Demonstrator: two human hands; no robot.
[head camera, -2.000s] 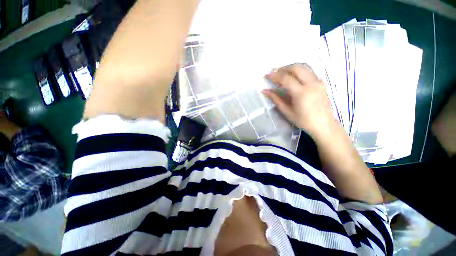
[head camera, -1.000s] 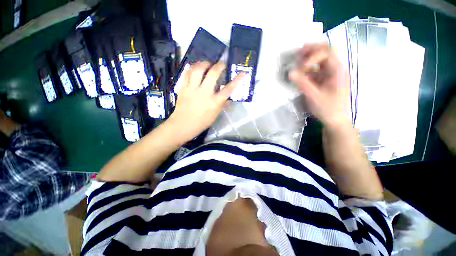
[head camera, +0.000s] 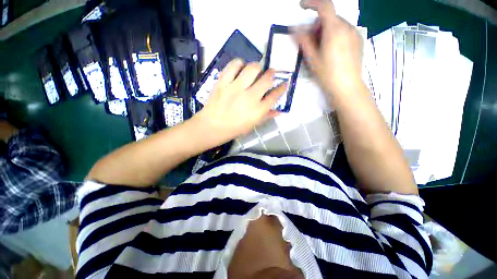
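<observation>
A black phone unit (head camera: 294, 83) lies upright on white sheets in front of me, with a pale rectangle covering its far end. My left hand (head camera: 240, 98) holds its patterned near end under the fingertips. A second dark unit (head camera: 235, 48) lies tilted beside it, partly under my left hand. My right hand (head camera: 333, 52) is at the far right corner of the first unit. Its fingertips are blurred, and I cannot tell whether they hold anything. A sheet with grey rectangles (head camera: 291, 133) lies near my body, partly covered.
Overlapping black phone units (head camera: 139, 60) lie at the left on the green bench (head camera: 87, 141). Fanned white sheets (head camera: 430, 103) lie at the right. A person's plaid sleeve (head camera: 35, 174) is at the far left. A pale rail crosses the top left corner.
The first unit's far end was plain dark and now shows a pale rectangle. My right hand has moved up and left to that end. My left fingers have shifted slightly right along the unit.
</observation>
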